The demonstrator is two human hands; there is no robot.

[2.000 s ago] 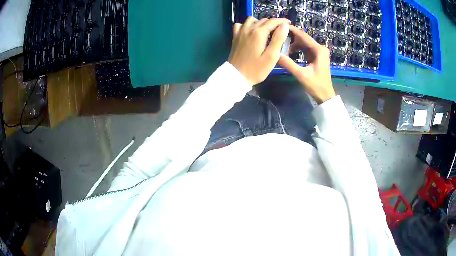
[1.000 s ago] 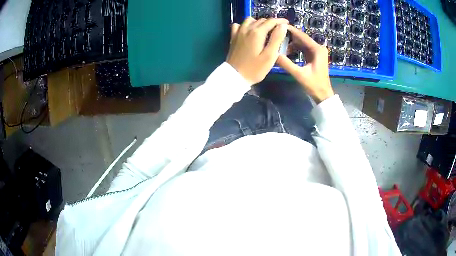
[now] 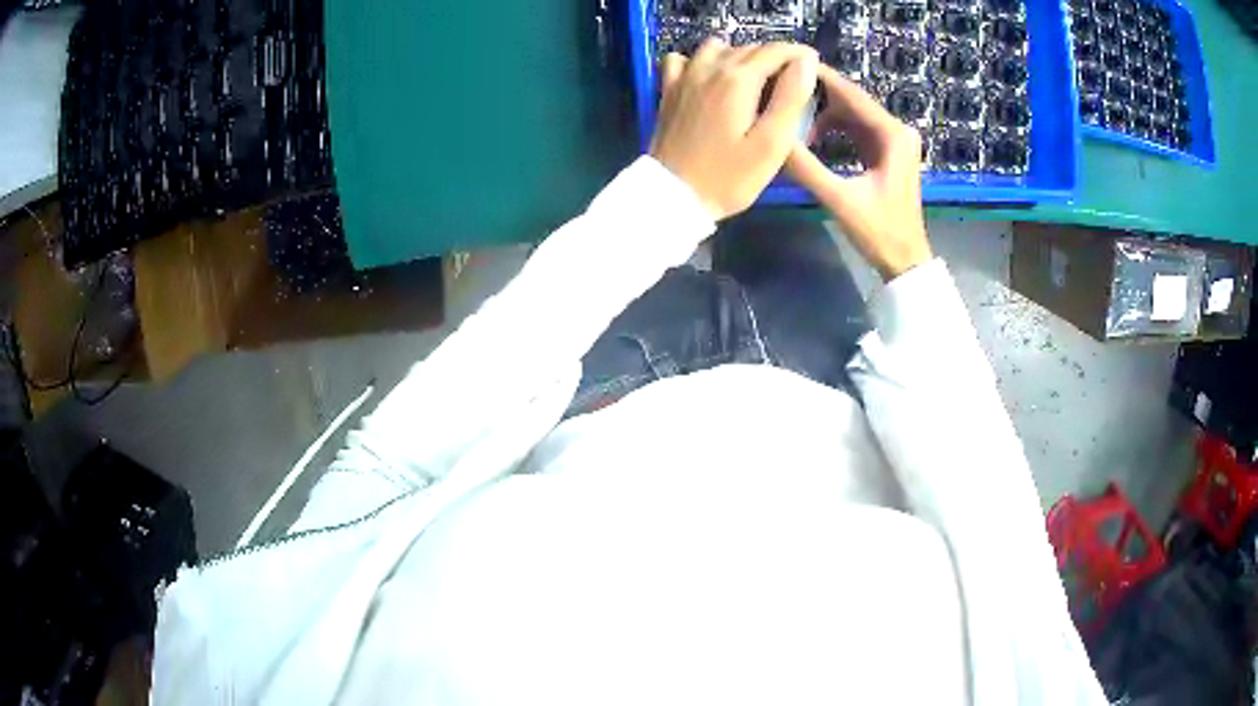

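A blue tray (image 3: 1060, 104) holds rows of small square modules with round black centres (image 3: 906, 101). My left hand (image 3: 731, 127) is over the tray's near left part, its thumb and fingers closed around a slim pale thing (image 3: 806, 122), mostly hidden, perhaps the pen-like tool. My right hand (image 3: 876, 173) is bent beside it, its fingertips meeting the left fingers at the pale thing. Whether the right hand also grips it cannot be made out. The modules under both hands are hidden.
A second blue tray of modules (image 3: 1200, 97) lies at the right on the green bench top (image 3: 462, 124). A dark ridged tray pile (image 3: 193, 124) is at the left. Below are cardboard boxes (image 3: 186, 297), a plastic-wrapped carton (image 3: 1156, 287) and red stools (image 3: 1104, 542).
The view has shifted slightly, so the trays sit a little further left and up. My hands keep nearly the same pose together, now slightly further right over the tray.
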